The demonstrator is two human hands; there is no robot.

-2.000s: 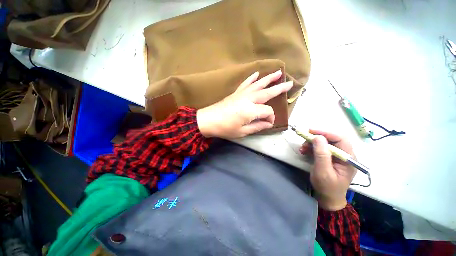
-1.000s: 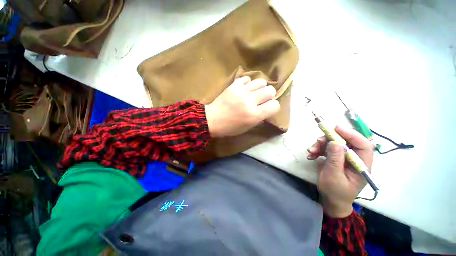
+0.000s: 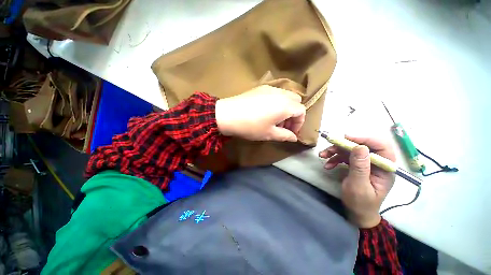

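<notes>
A tan-brown bag body (image 3: 226,59) lies on the white tabletop, its lower corner at the table's front edge. My left hand (image 3: 266,114) lies on the bag with curled fingers, gripping the fabric near that corner. My right hand (image 3: 366,172) holds a pen-like tool with a pale yellow grip (image 3: 371,157) between thumb and fingers. Its short dark tip points left, close beside the bag's lower right corner; whether it touches is unclear. A pale binding edge (image 3: 318,95) runs along the bag's right side.
A green-handled awl (image 3: 406,146) with a black cord lies right of my right hand. Brown pieces (image 3: 78,19) lie at the table's upper left. A blue bin (image 3: 116,115) and a stack of brown pieces (image 3: 54,107) are at the left. Loose threads lie on the tabletop (image 3: 441,96).
The bag's front fold with the reddish-brown patches has been turned over, and my left hand has gone from flat to curled. The tool tip moved away from the corner, then back close to it.
</notes>
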